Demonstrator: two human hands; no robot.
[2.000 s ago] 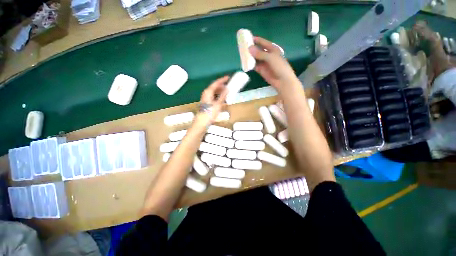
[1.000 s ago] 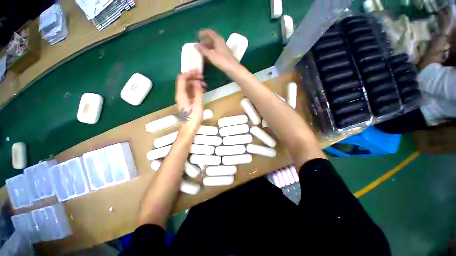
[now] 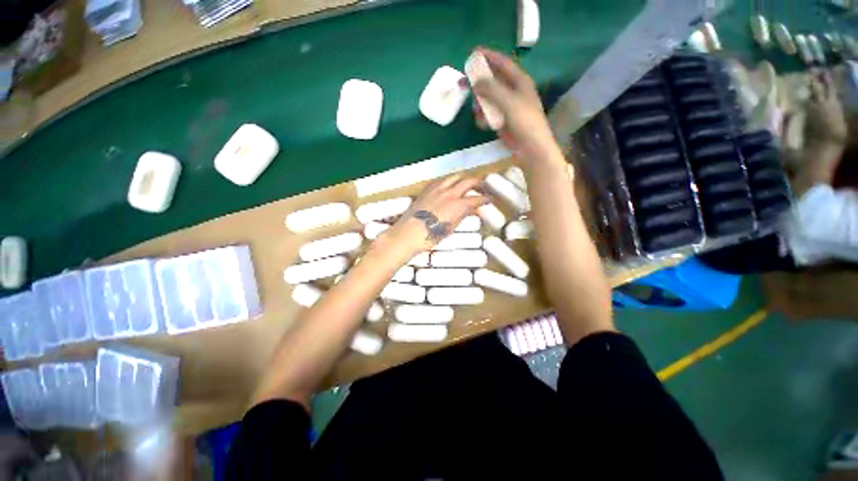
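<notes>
Many elongated white pieces (image 3: 318, 217) lie loose on the brown bench in front of me. My left hand (image 3: 446, 209) is low over the upper part of this group, fingers spread; whether it grips a piece I cannot tell. My right hand (image 3: 508, 92) is over the green belt and holds a white case (image 3: 482, 87), seen edge-on. A rounded white case (image 3: 443, 95) lies on the belt just left of it, close to my fingertips. Another white case (image 3: 359, 109) lies further left, with more spaced along the belt.
Clear plastic trays (image 3: 205, 289) stand at the left of the bench. A tray of black oblong pieces (image 3: 673, 155) is at the right, below a grey metal upright (image 3: 611, 75). Pink pieces (image 3: 532, 334) are near my lap. A neighbour's arm (image 3: 821, 141) is at far right.
The case between my hands now lies on the belt. My right hand has moved right and holds another case. My left hand has come down over the elongated pieces.
</notes>
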